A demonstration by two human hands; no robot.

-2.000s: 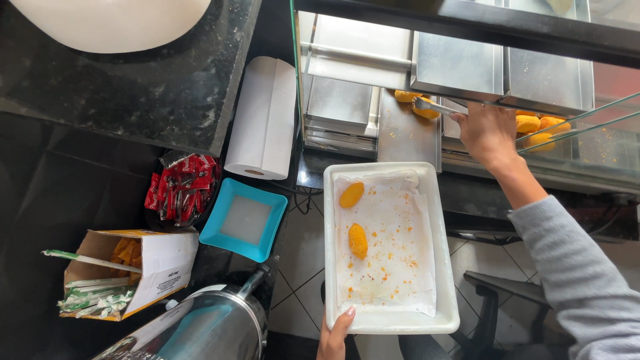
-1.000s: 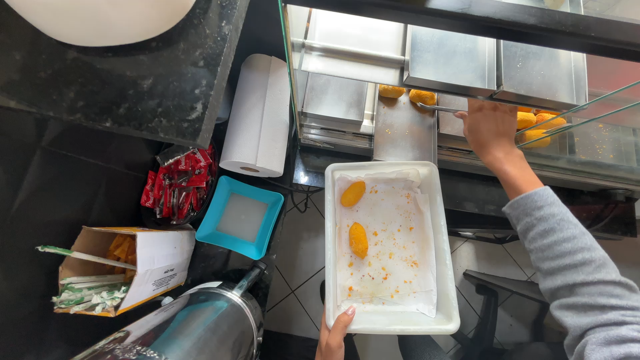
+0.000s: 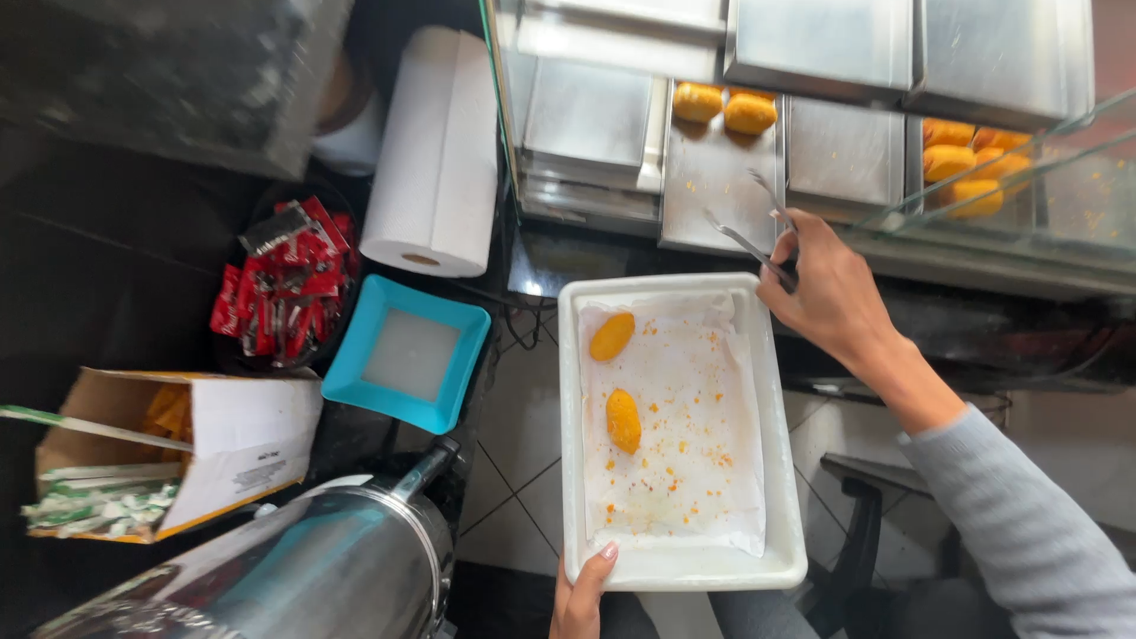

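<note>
My left hand (image 3: pixel 584 593) grips the lower left corner of a white plastic tray (image 3: pixel 790 506), its thumb on the rim. The tray is lined with white paper (image 3: pixel 701 444) and bears orange crumbs and two oval, golden fried snacks (image 3: pixel 612 336), one near the upper left, the other (image 3: pixel 623 421) below it. Above the tray's upper right corner, my right hand (image 3: pixel 825 293) holds metal tongs (image 3: pixel 744 241), their tips apart with nothing between them. Beyond the tips, golden snacks (image 3: pixel 750 114) lie at the far end of a metal tray (image 3: pixel 721 209) in the display case.
More snacks (image 3: pixel 950 163) sit in the case at right, behind glass edges. Metal trays (image 3: pixel 821 44) stand above. At left are a paper towel roll (image 3: pixel 435 151), red sachets (image 3: pixel 288 284), a turquoise dish (image 3: pixel 470 355), a cardboard box (image 3: pixel 248 444) with wrapped straws, and a metal cylinder (image 3: pixel 311 568).
My right hand has drawn back from the case toward the white tray with the tongs. The tongs were at a snack in the case before; now they hold nothing. The view has shifted.
</note>
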